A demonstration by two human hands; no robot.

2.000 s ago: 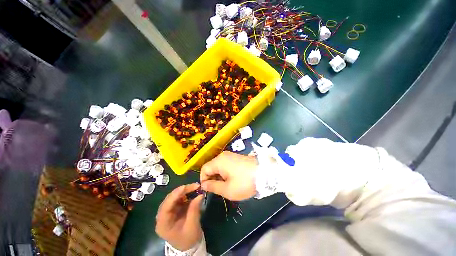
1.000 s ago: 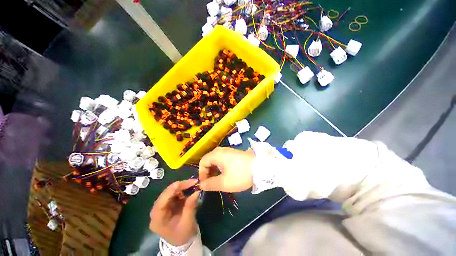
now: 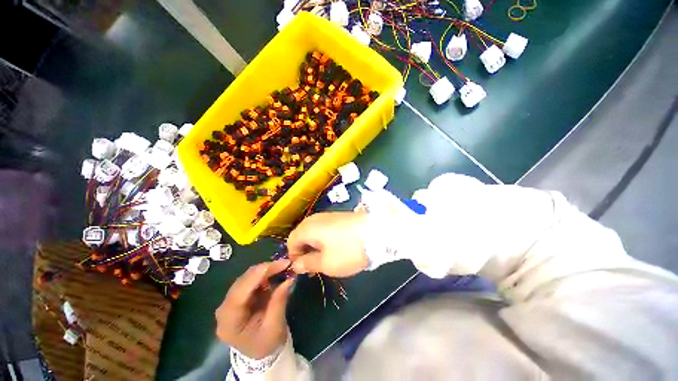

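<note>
My left hand (image 3: 255,309) and my right hand (image 3: 328,243) meet just below the near corner of the yellow parts bin (image 3: 383,111). My left thumb and fingers hold a small dark connector (image 3: 279,278). My right fingertips pinch at its end, where thin lead wires (image 3: 332,289) fan out below the right hand. The exact join is hidden by the fingers. Black-and-orange connectors (image 3: 286,134) lie loose in the bin. A few white housings (image 3: 375,180) lie beside the bin, close to my right hand.
Wired units with white housings (image 3: 160,205) are piled left of the bin, with orange ends towards an open cardboard box (image 3: 130,327). More wired units (image 3: 470,94) lie beyond the bin, near thin yellow loops (image 3: 522,9). A pale upright (image 3: 201,33) stands behind the bin.
The view has shifted, so the bin and piles sit further up and left in the picture. Both hands stay together at the connector, with only small finger movements.
</note>
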